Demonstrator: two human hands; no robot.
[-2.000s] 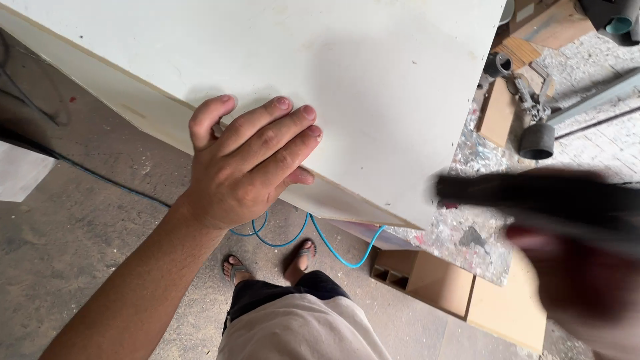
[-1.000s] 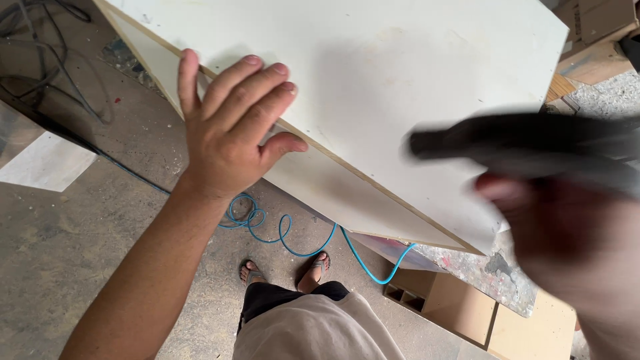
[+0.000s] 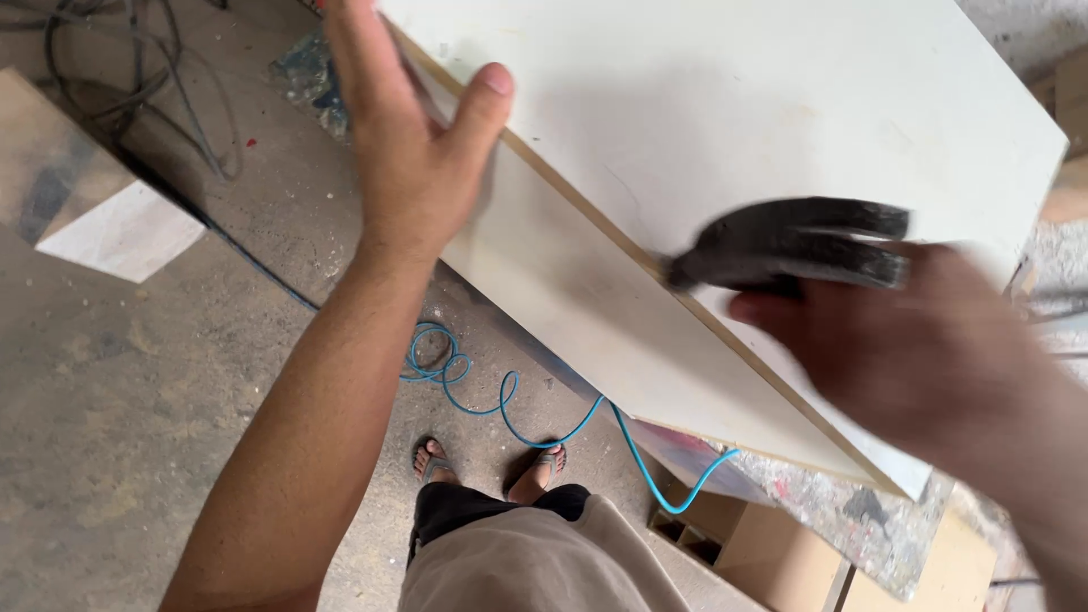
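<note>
A white wooden board assembly (image 3: 765, 110) with a bare tan edge strip (image 3: 595, 217) lies across the upper middle of the view. My left hand (image 3: 416, 144) rests at its upper left edge, the thumb on the top face and the fingers over the side, partly cut off by the frame. My right hand (image 3: 918, 348), somewhat blurred, is closed round a black claw hammer (image 3: 790, 242). The hammer's head is at the tan edge strip, its claw pointing right; the handle is hidden by the hand.
A paint-spattered tabletop (image 3: 858, 518) shows under the board. A coiled blue hose (image 3: 510, 408) hangs and lies below. Dark cables (image 3: 140, 76) are on the concrete floor at left, near a panel (image 3: 127, 229). Wooden boxes (image 3: 765, 552) stand lower right, near my feet.
The hammer, blurred to the right of the edge strip before, is now at the strip. My left hand has moved up along the board's edge. The view has shifted.
</note>
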